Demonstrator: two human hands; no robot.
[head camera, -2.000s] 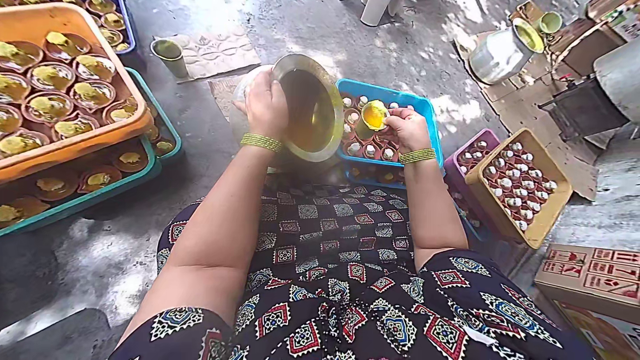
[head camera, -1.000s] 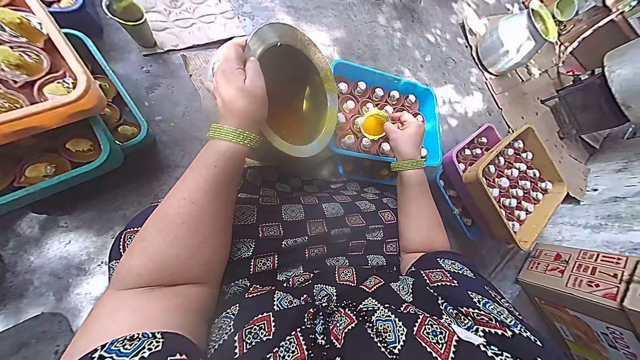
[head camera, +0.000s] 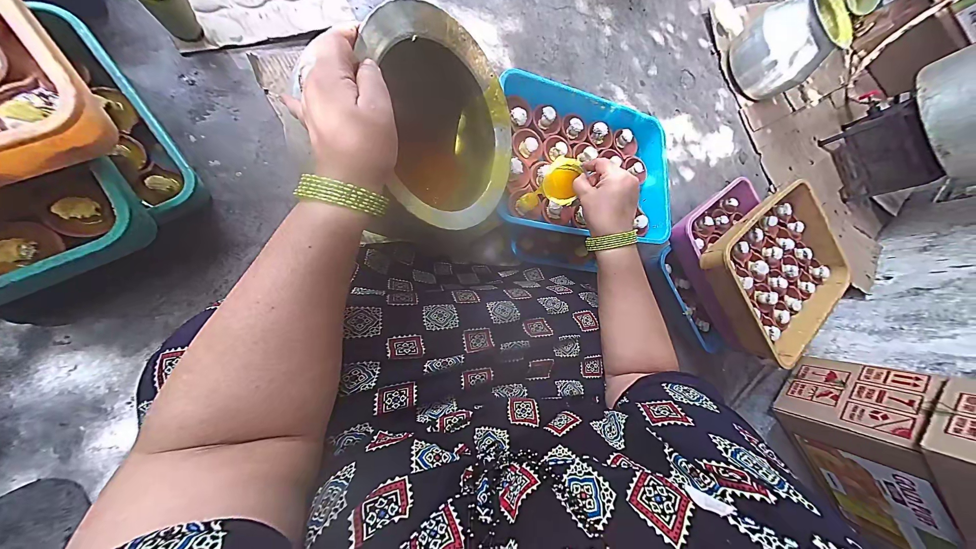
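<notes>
My left hand (head camera: 352, 114) grips the rim of a round metal pot (head camera: 499, 152), which tilts and holds an amber liquid. To its right, my right hand (head camera: 610, 194) pinches the edge of a small yellow-coated cup (head camera: 561, 181) with yellow-orange liquid in it. The cup is over a blue plastic crate (head camera: 652, 164) filled with small reddish-brown cups, each with a white tuft in it. One cup (head camera: 528, 202) at the crate's near left looks yellow inside. Part of the crate's contents is hidden behind the cup and my right hand.
An orange crate (head camera: 91, 141) and teal crates (head camera: 141, 221) with yellow-topped cups stand at left. A purple crate (head camera: 690, 229) and a tan crate (head camera: 831, 305) with white-tufted cups lean at right. Cardboard boxes (head camera: 854, 404) stand lower right; metal vessels (head camera: 774, 49) lie beyond.
The cup in my right hand has moved toward the near side of the blue crate. My left hand still holds the tilted pot. The view has shifted somewhat.
</notes>
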